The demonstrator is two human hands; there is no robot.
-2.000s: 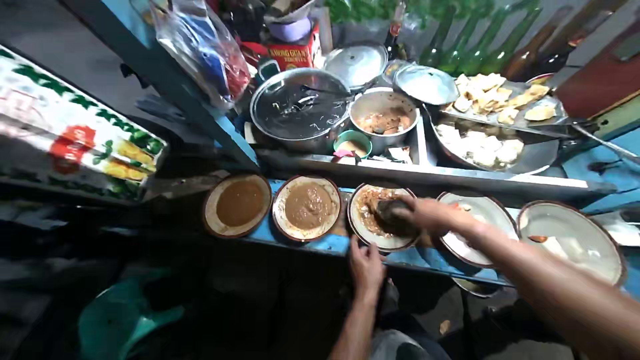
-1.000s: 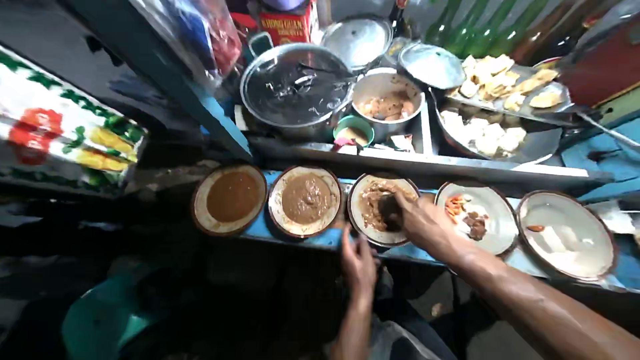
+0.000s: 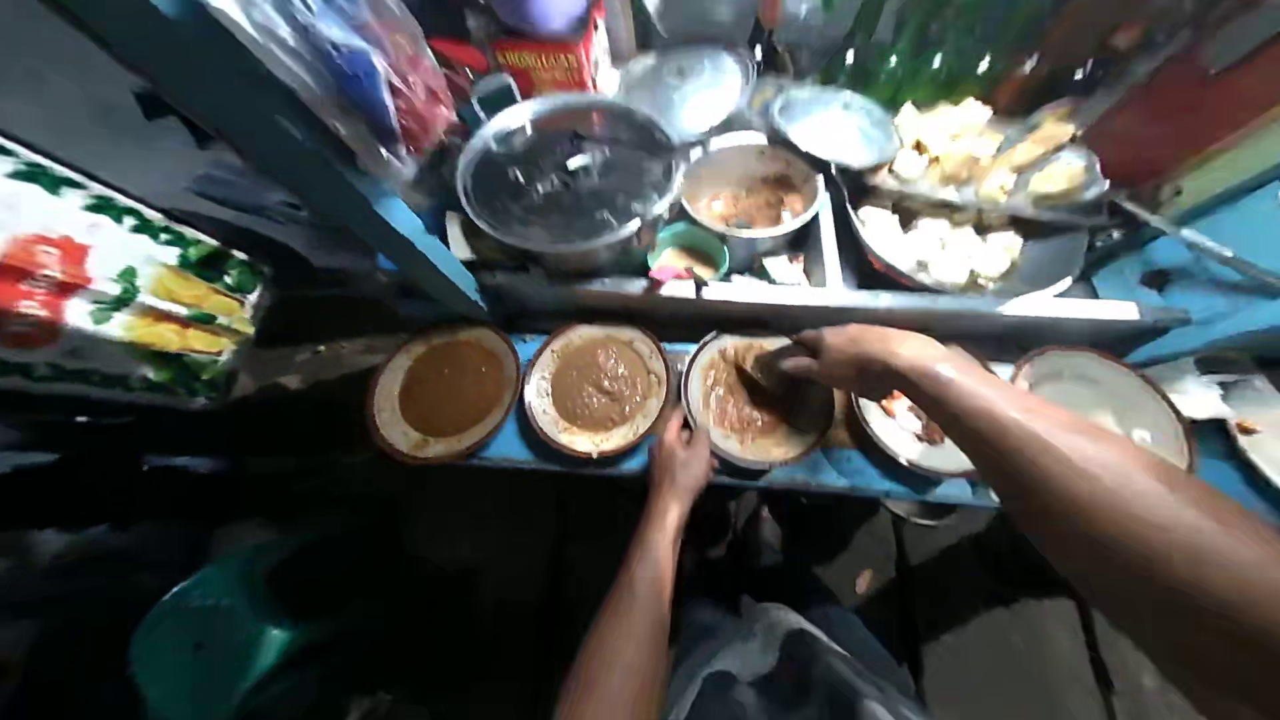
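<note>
My right hand [image 3: 850, 358] grips a dark pestle [image 3: 785, 390], its head down in the brown paste on the third plate from the left [image 3: 760, 462]. The left hand [image 3: 682, 462] touches that plate's lower left rim with its fingers. To the left, a plate of thick brown sauce [image 3: 600, 385] and another with smoother brown sauce [image 3: 455, 388] stand in the row. Right of the worked plate, partly behind my forearm, is a plate with orange-red and dark pieces [image 3: 915, 425]. Beyond it lies a pale plate [image 3: 1090, 395] with whitish pieces.
Behind the blue ledge [image 3: 560, 462] stand a large pot of dark liquid [image 3: 570, 180], a smaller pot [image 3: 750, 190], a green cup [image 3: 688, 252], a wok with white chunks [image 3: 950, 250] and a tray of fried pieces [image 3: 960, 150]. A blue post [image 3: 400, 215] rises at left.
My right hand and the pestle have shifted within the same plate. My left hand has come to the plate's rim. The fourth plate's contents, uncovered a second ago, are now partly behind my forearm.
</note>
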